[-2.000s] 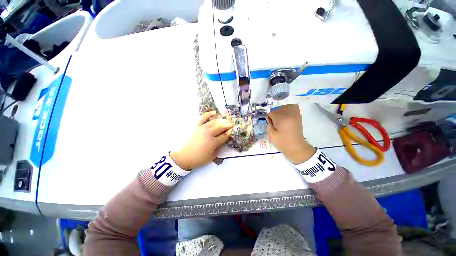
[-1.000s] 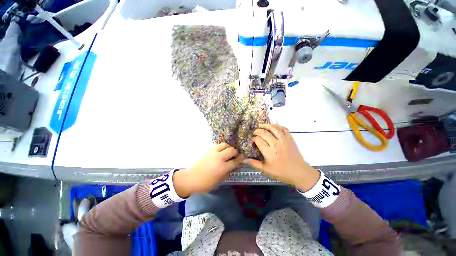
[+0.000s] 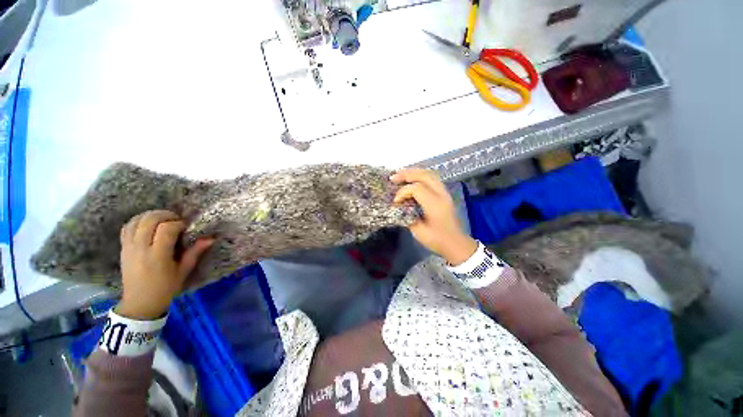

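A long brown-grey speckled fabric piece [image 3: 285, 208] is stretched sideways over the table's front edge and above the lap. My left hand [image 3: 155, 256] grips it toward its wide left end. My right hand [image 3: 432, 213] pinches its narrow right end. The presser foot [image 3: 312, 61] of the white sewing machine is at the top of the view, with no fabric under it. The small bluish block [image 3: 345, 37] is right of the needle area.
Scissors with red and orange-yellow handles [image 3: 498, 77] lie on the table, right of the needle area. A dark red block [image 3: 585, 84] is at the right table edge. Blue bins [image 3: 547, 204] are below the table. A speckled piece with white [image 3: 627, 273] lies at the right.
The fabric has come away from the needle area toward the lap and now runs sideways. My hands have moved apart, the left far to the left. The view has shifted.
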